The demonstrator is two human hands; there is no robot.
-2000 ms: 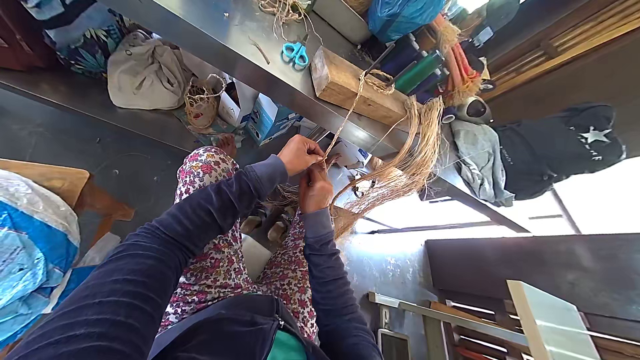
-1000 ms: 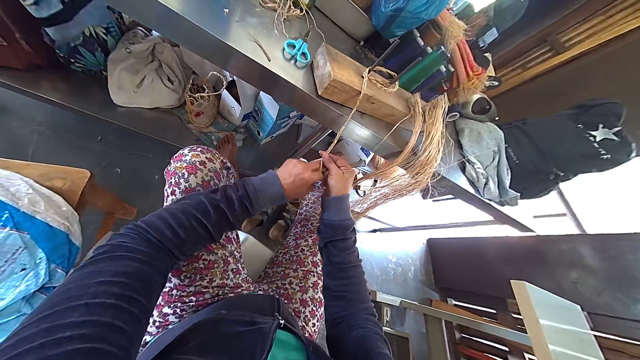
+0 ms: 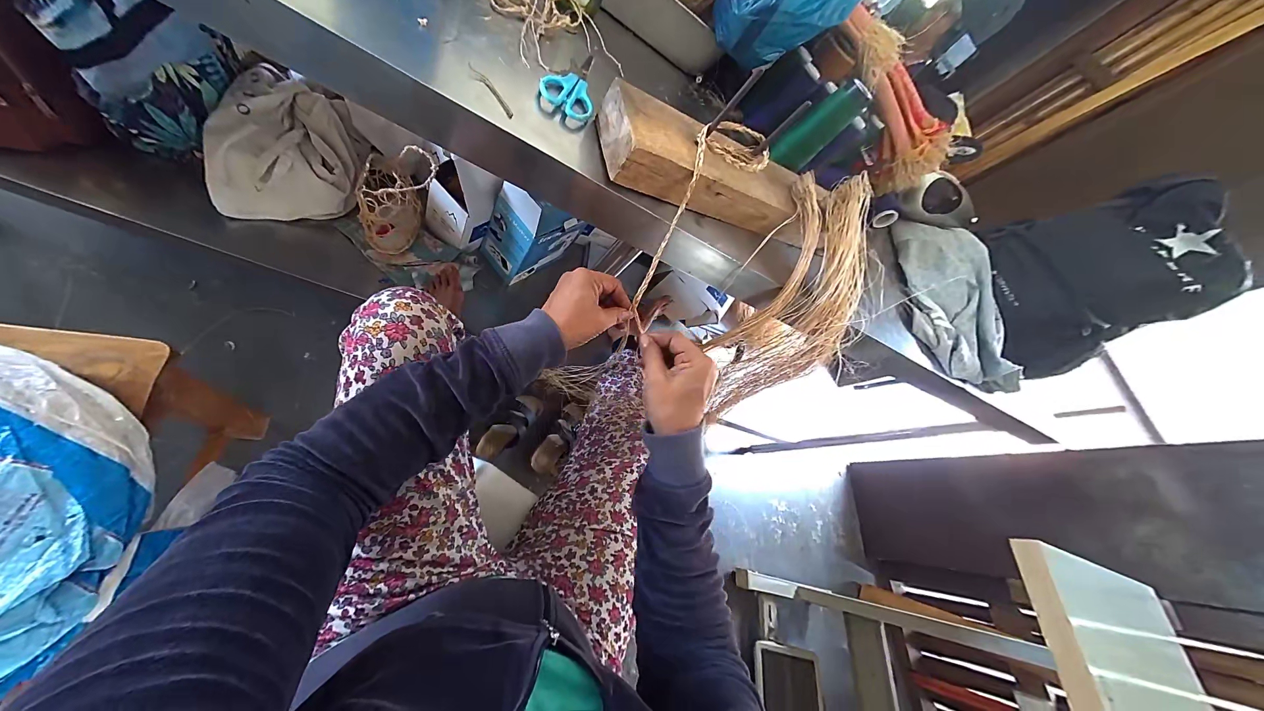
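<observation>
A braided plant-fibre cord runs from a nail-like rod on a wooden block down to my hands. My left hand pinches the cord's lower end between thumb and fingertips. Just right of it and slightly lower, my right hand pinches strands of the same fibre. The hands are a little apart, with thin strands between them. A bundle of loose tan fibres hangs over the table edge beside the block. Loose strand ends also show below my left hand, partly hidden.
Blue-handled scissors lie on the metal table left of the block. Green and dark thread spools stand behind it. Under the table are a beige cloth bag, a netted basket and blue-white boxes. Grey cloth hangs at right.
My two hands, close together a second ago, are now slightly apart, each pinching fibre. The cord remains looped at the block.
</observation>
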